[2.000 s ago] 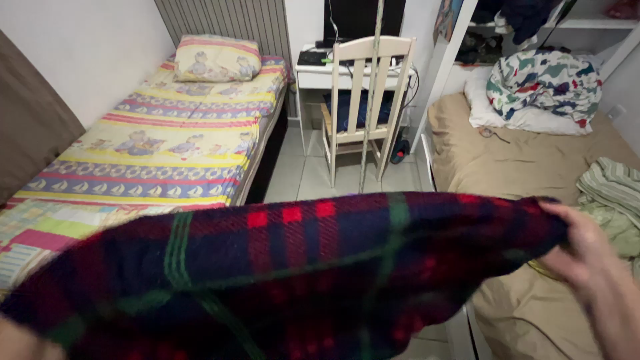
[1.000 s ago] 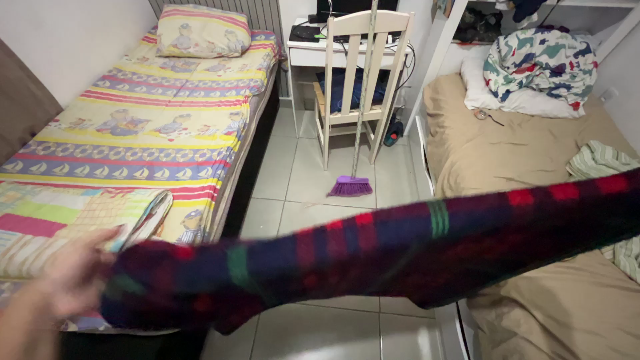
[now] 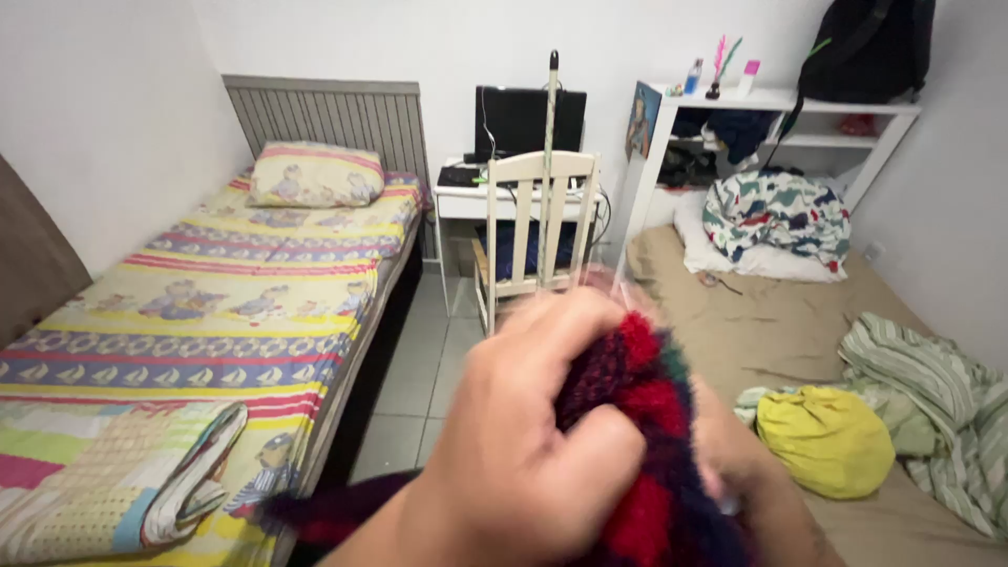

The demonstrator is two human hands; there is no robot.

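A plaid fabric in navy, red and green (image 3: 630, 457) is bunched up at the lower middle of the view, close to the camera. My left hand (image 3: 528, 409) is closed around its upper part, thumb toward the red patches. Just behind and to the right is my right hand (image 3: 709, 441), blurred and partly hidden by the fabric and my left hand; it grips the cloth's far side. One dark end of the fabric trails to the lower left, near the edge of the left bed.
The left bed (image 3: 268, 315) bears a pillow (image 3: 315, 175) and a folded patchwork quilt (image 3: 94, 472). Between the beds stand a white chair (image 3: 516, 228), a broom handle (image 3: 550, 142) and a desk (image 3: 461, 206). The right bed (image 3: 756, 331) holds a yellow bundle (image 3: 825, 441) and striped cloth (image 3: 929, 394).
The plaid fabric was stretched wide across the view; now it is gathered in a bunch. My hands, formerly apart, have come together. The view has tilted up.
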